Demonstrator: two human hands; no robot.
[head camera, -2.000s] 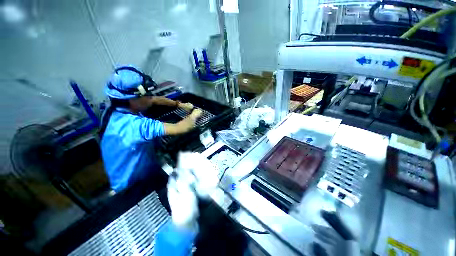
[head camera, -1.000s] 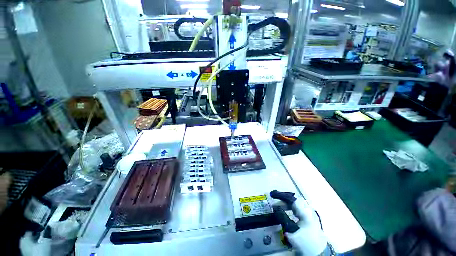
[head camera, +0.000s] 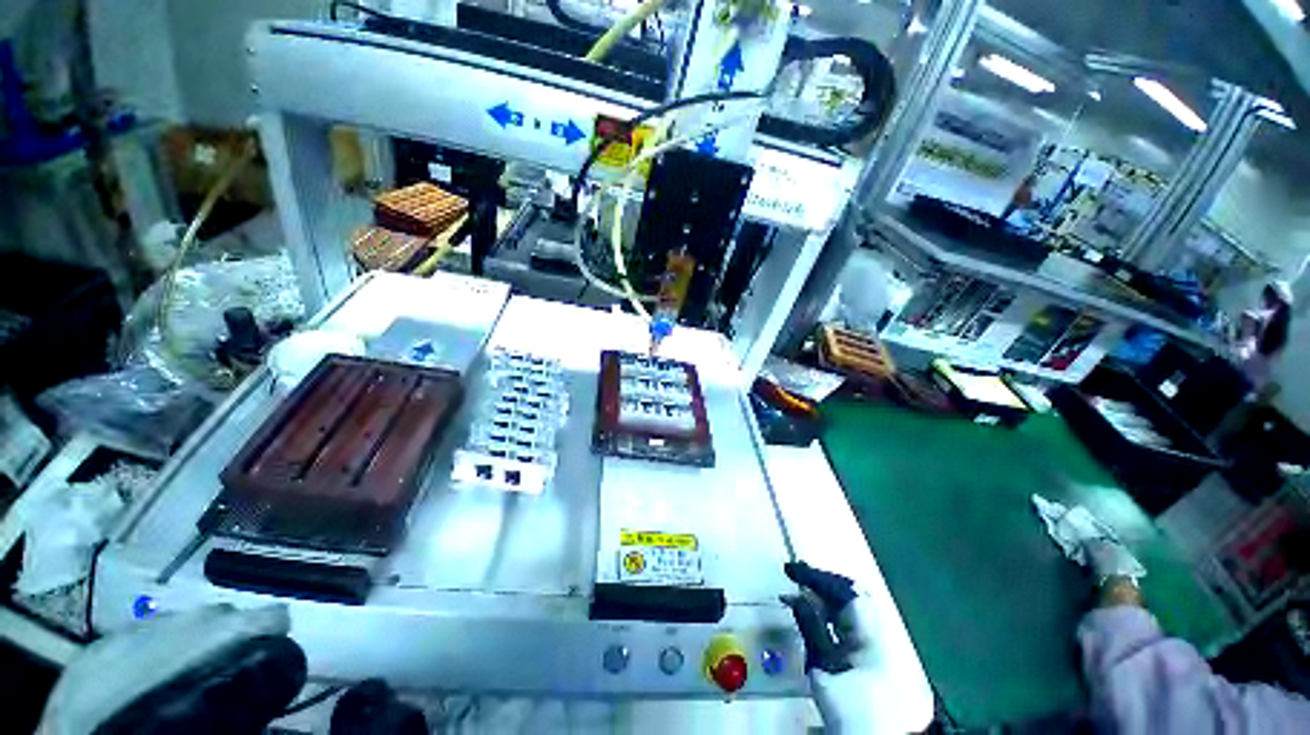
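Observation:
The dark red-brown left fixture (head camera: 342, 438) shows bare slots. The right fixture (head camera: 611, 409) holds white-silver parts (head camera: 655, 388), with the machine head's blue tip (head camera: 661, 330) over its back edge. White-silver workpiece rows (head camera: 513, 417) lie between the fixtures. My left hand (head camera: 194, 675), in a white glove with black fingertips, is at the lower left before the front panel, partly cut off; whether it holds something cannot be told. My right hand (head camera: 839, 646), gloved alike, is at the panel's right end, fingers apart and empty, right of the red emergency stop (head camera: 728, 669).
The white gantry (head camera: 417, 94) spans the back. The small-parts tray (head camera: 43, 495) and crumpled clear plastic bags (head camera: 137, 409) are at the left. At the right, another person's hand (head camera: 1109, 563) rests on a white cloth (head camera: 1060, 520) on the green mat (head camera: 934, 574); a pale purple sleeve reaches in.
The view has tilted down and turned. My left hand has come from the small-parts tray to the front panel's left end. My right hand has moved off the right table's front bar towards the panel's right end.

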